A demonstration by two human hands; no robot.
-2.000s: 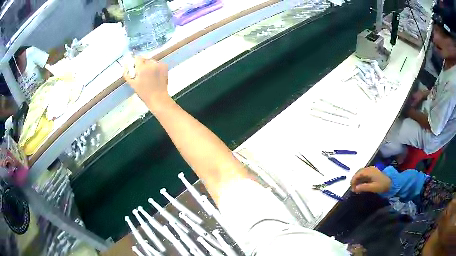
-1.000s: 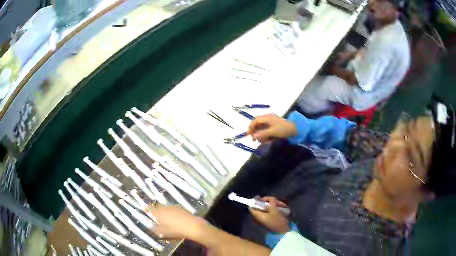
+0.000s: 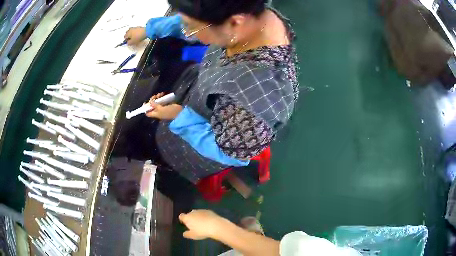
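Note:
My right hand [image 3: 200,224] is at the lower centre, reaching left from a white sleeve, over the dark area beside the bench. It looks empty, with fingers loosely bent and slightly apart. My left hand is not in view. Many slim white device sticks with knobbed ends [image 3: 65,165] lie in rows on the brown board along the bench at the left. A tighter bunch of thin white sticks [image 3: 56,235] lies at the lower left.
A seated person [image 3: 245,90] on a red stool [image 3: 212,186] holds a white device [image 3: 150,105]; their other hand is near blue-handled pliers [image 3: 126,64] on the bench. A teal crate with clear liner [image 3: 380,241] stands lower right on the green floor [image 3: 345,150]. The dark green belt runs left.
The view has swung right and down, bringing the floor and crate in. My right hand went from the raised shelf to over the sticks, and is now off the bench to the right.

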